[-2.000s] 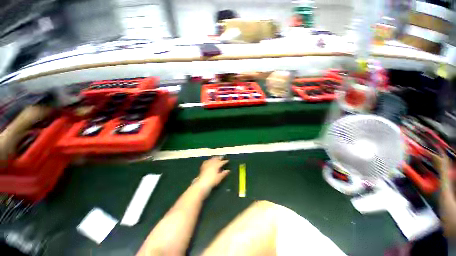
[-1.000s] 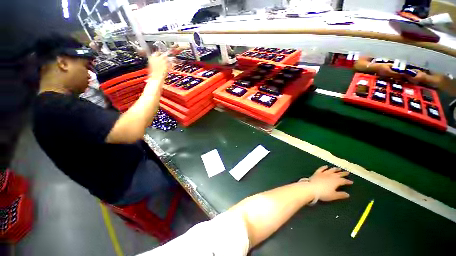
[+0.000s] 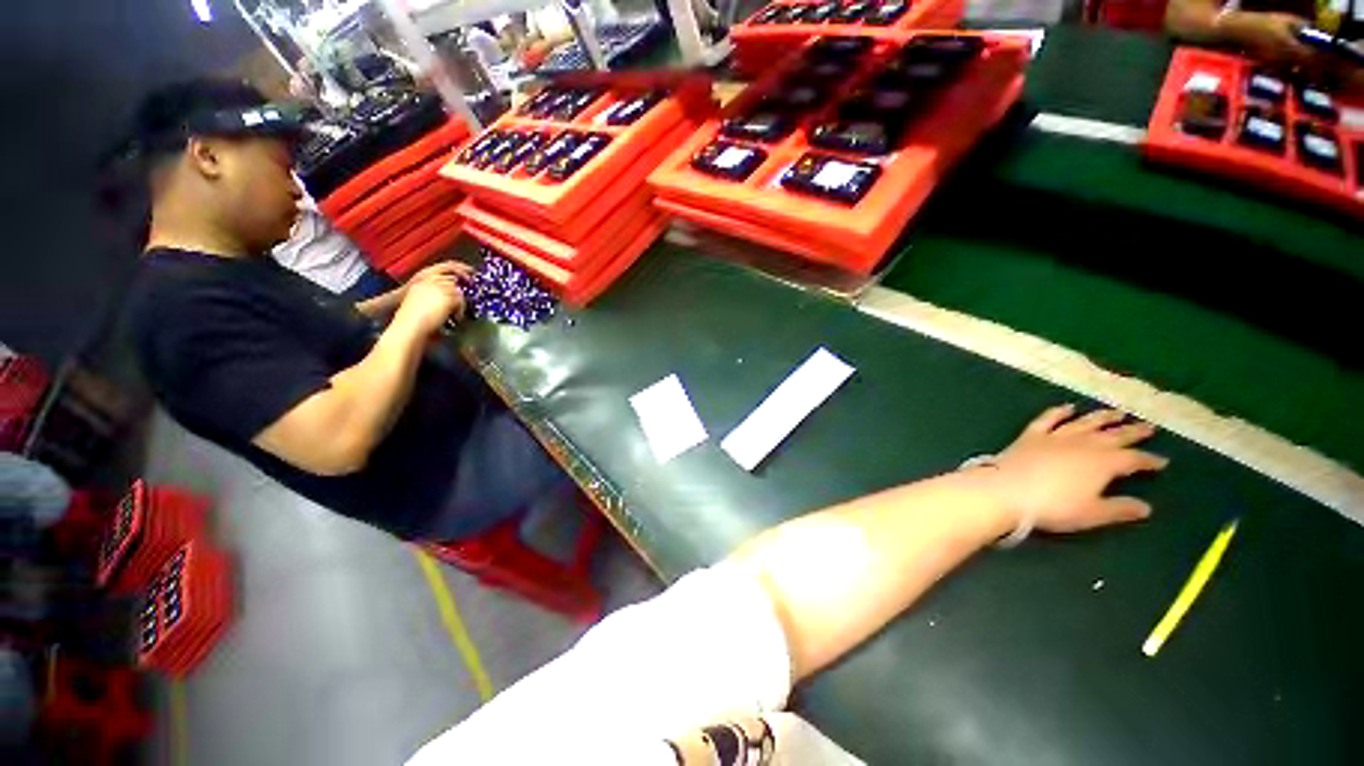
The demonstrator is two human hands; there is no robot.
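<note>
My left hand (image 3: 1080,472) lies palm down on the dark green bench (image 3: 928,673), fingers spread, holding nothing. A slim yellow tool with a dark tip, perhaps tweezers (image 3: 1192,588), lies on the bench to the right of the hand. A long white strip (image 3: 788,409) and a small white label sheet (image 3: 667,418) lie loose on the bench to the left, beyond my forearm. My right hand is not in the picture.
Stacked red trays (image 3: 860,195) with black units stand at the back, and more red trays (image 3: 576,180) further left. A person in black (image 3: 299,344) sits at left beside small dark parts (image 3: 509,292). Another red tray (image 3: 1264,127) lies back right, near another person's hands.
The view has swung left and down. My left hand stays flat on the bench. The seated person's raised arm has lowered to the small parts on the bench.
</note>
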